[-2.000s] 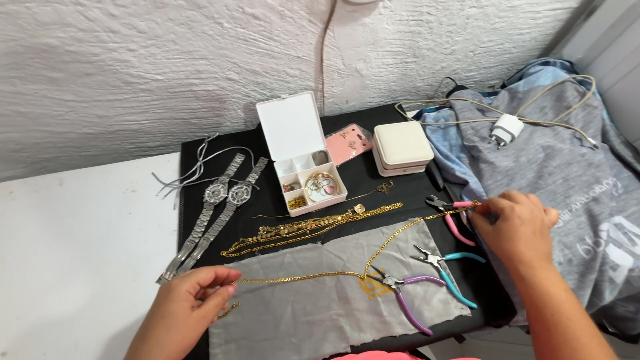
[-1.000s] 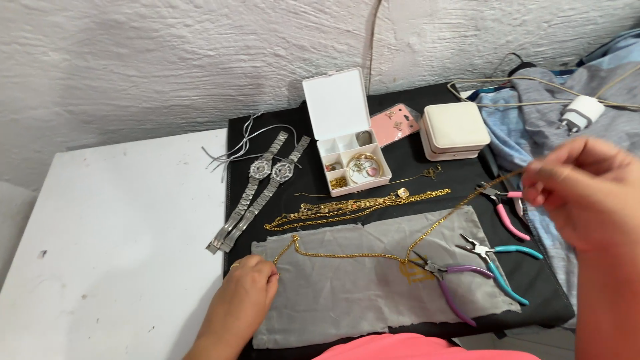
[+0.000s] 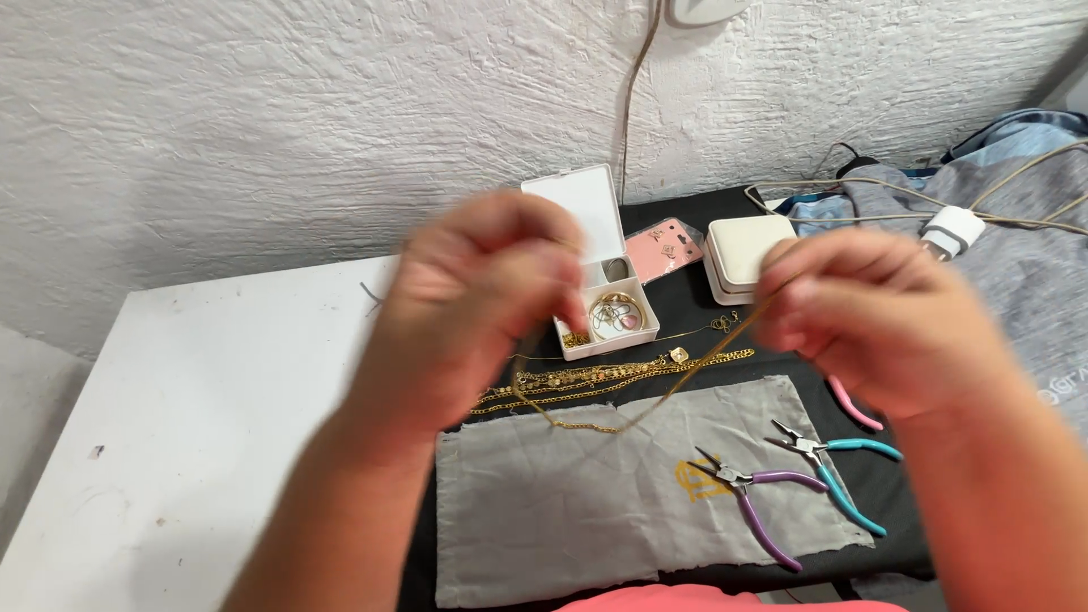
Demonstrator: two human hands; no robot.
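Observation:
A thin gold-coloured chain point(image 3: 588, 427) hangs in a loop between my two raised hands, its lowest part above the grey cloth point(image 3: 544, 510). My left hand point(image 3: 489, 306), blurred, pinches one end in front of the open white compartment box point(image 3: 650, 327). The other end is between the thumb and fingers of my right hand point(image 3: 858, 314), before the cream jewelry case point(image 3: 739, 255). More gold chains point(image 3: 586, 382) lie just behind the cloth. Purple-handled pliers point(image 3: 748, 493) rest on the cloth; turquoise-handled pliers point(image 3: 829, 459) lie across its right part.
Pink-handled pliers point(image 3: 852, 404) are partly hidden by my right arm. A pink earring card point(image 3: 667, 248) lies beside the box. At the right, a white charger point(image 3: 954, 229) and cable rest on a grey garment point(image 3: 1028, 289). A white tabletop point(image 3: 229, 399) extends left.
Both hands have risen from the cloth and come closer together. The chain, earlier stretched along the cloth, now hangs between them. My left hand and arm now cover the watches' place.

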